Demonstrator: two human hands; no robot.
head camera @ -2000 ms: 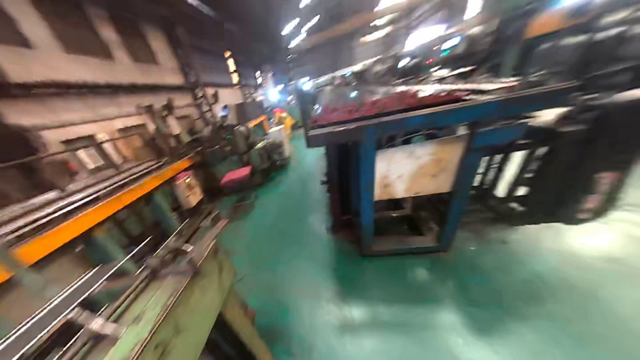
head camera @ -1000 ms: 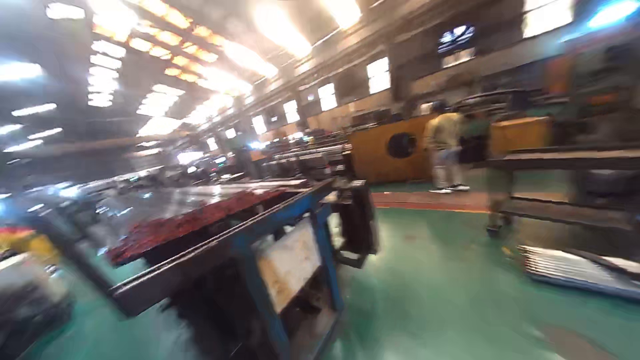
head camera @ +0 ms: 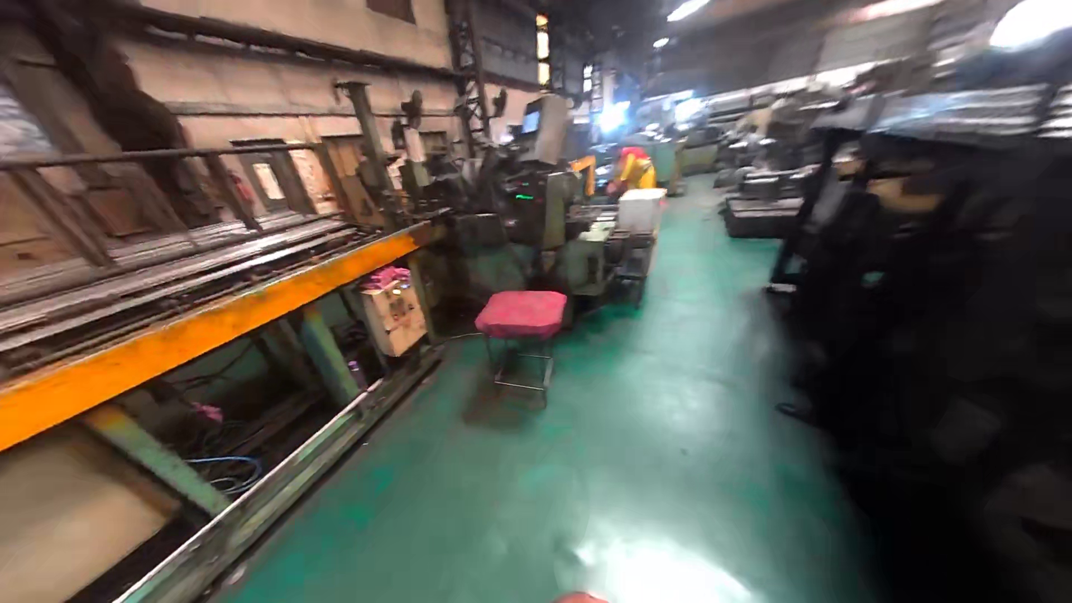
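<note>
Neither of my hands can be made out in the head view. A small reddish shape [head camera: 580, 597] touches the bottom edge, too little of it visible to identify. Ahead, a stool with a pink padded seat [head camera: 521, 313] and thin metal legs stands on the green floor [head camera: 653, 435]. To its left, a wooden box [head camera: 395, 316] with pink cloth on top is fixed beside the orange rail [head camera: 209, 331] of a long machine bed.
Metal bars [head camera: 193, 268] lie along the bed at left. Beyond the stool are a machine with a screen [head camera: 536, 134], a white box [head camera: 641, 209] and a person in yellow [head camera: 636, 170]. Dark, blurred equipment [head camera: 938, 335] fills the right side.
The view has swung widely, to the blue-framed table and a standing person, then back along the aisle. The pink stool is now much closer than two seconds ago.
</note>
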